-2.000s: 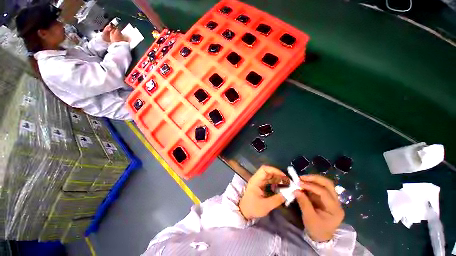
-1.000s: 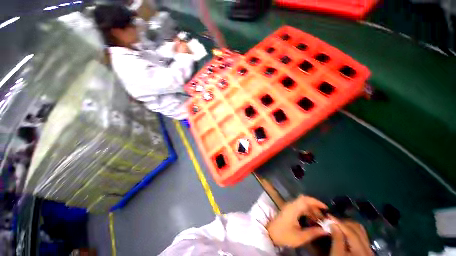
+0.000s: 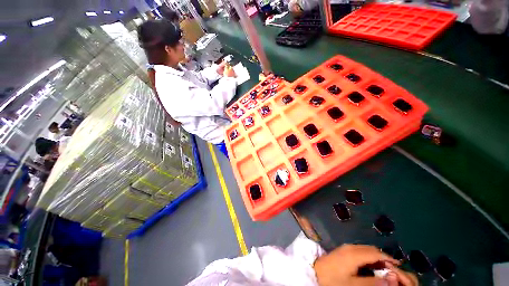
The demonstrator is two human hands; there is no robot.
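Note:
My left hand (image 3: 354, 267) is at the bottom edge, fingers curled; a dark patch shows between them, and whether it is a black unit or shadow is unclear. My right hand (image 3: 403, 277) is mostly cut off below; its fingertips pinch a small white wipe (image 3: 383, 273) against the left fingers. Loose black glass-faced units lie just beyond the hands, one (image 3: 383, 224) apart from a row partly hidden by the hands. Two more units (image 3: 341, 211) lie near the tray. A stacked orange-red tray (image 3: 272, 197) holds many units, with several empty pockets at its left.
A smaller-looking tray (image 3: 254, 99) adjoins at the far left end. A worker in a white smock (image 3: 192, 98) sits beyond it. A small item (image 3: 431, 132) lies past the tray's right corner. Another red tray (image 3: 390, 25) and a black tray (image 3: 301, 32) lie across the bench. Wrapped cartons (image 3: 120, 162) stand left.
The view has swung left and up, so the tray and hands appear farther right and the hands lower. One more unit now lies on the bench between the pair and the row.

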